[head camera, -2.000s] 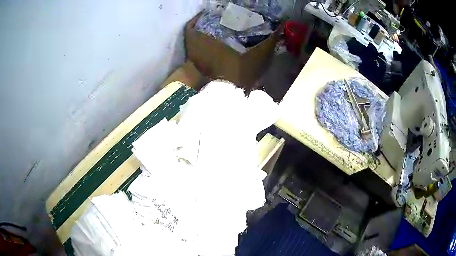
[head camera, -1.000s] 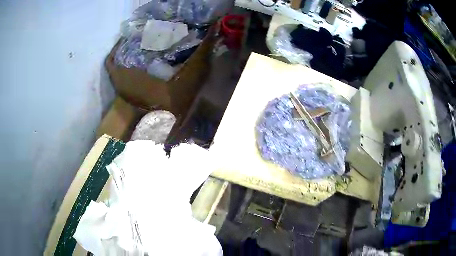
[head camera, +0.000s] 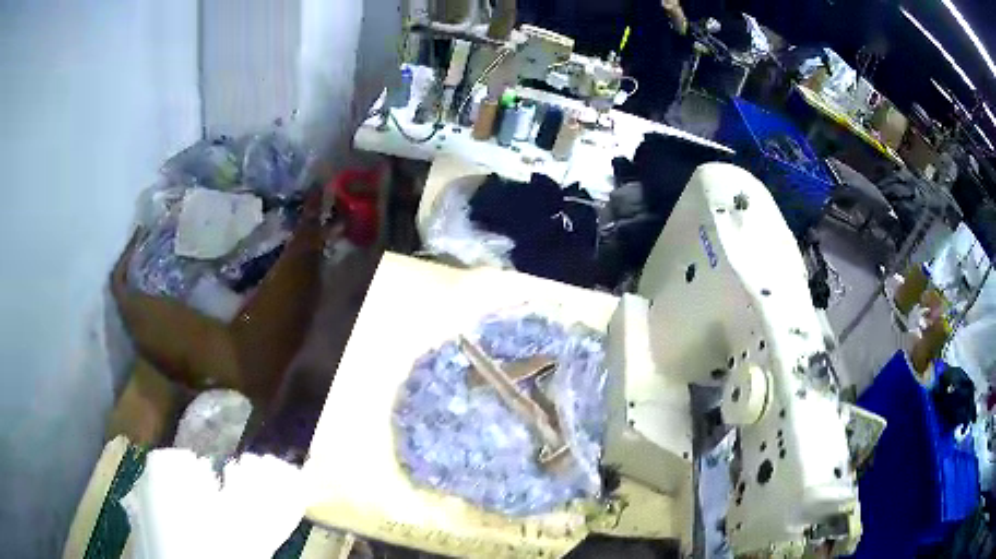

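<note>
No hand shows. White cut pieces, overexposed, lie at the bottom left on the green-and-cream striped board and are cut off by the lower edge. The cream table is in the middle. On it lies a round bluish-purple bag of small parts with wooden sticks on top. The large cream-white sewing machine head with a blue logo stands at the table's right.
A cardboard box with plastic bags stands at left, beside a red bucket. Behind are dark cloth and another machine table with thread cones. Blue crates stand at right. A person's hand shows at the top.
The view has swung right and up. The white pieces now sit at the bottom left corner, the table and machine head lie further left and lower, and more of the workshop shows behind.
</note>
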